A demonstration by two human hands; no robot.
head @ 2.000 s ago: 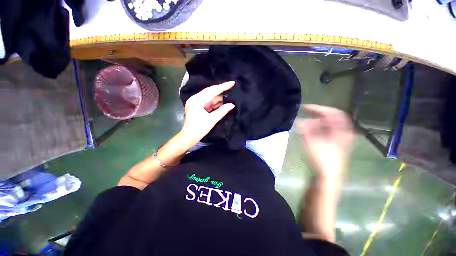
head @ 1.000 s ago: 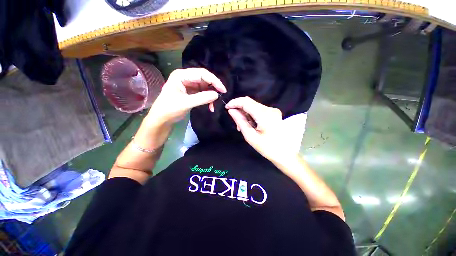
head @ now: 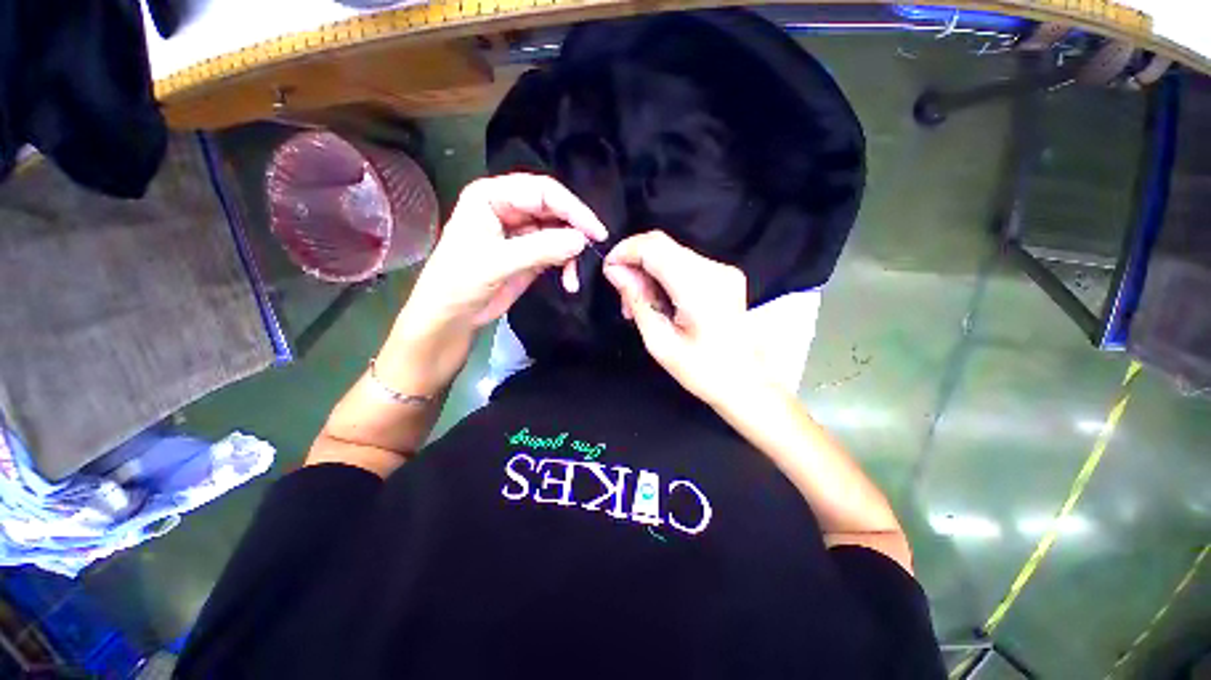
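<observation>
A large black garment (head: 724, 146) lies over the lap below the table edge. My left hand (head: 511, 246) is above its left part, with thumb and forefinger pinched together. My right hand (head: 677, 299) is just to its right, its fingertips also pinched. A thin dark sliver, perhaps the needle (head: 598, 249), shows between the two sets of fingertips. The hands are close but do not clearly touch. Thread cannot be made out. What lies inside the right palm is hidden.
A white table with a yellow tape measure (head: 531, 29) along its edge runs across the top. A pink-red mesh basket (head: 303, 206) stands on the floor at left. A black bundle (head: 82, 100) hangs at upper left. Blue-white cloth (head: 126, 498) lies at lower left. Grey-covered surfaces flank both sides.
My right hand came in from far out at the right to meet my left fingertips. Since the middle frame both hands have hardly moved. The view has tilted so the table sits higher.
</observation>
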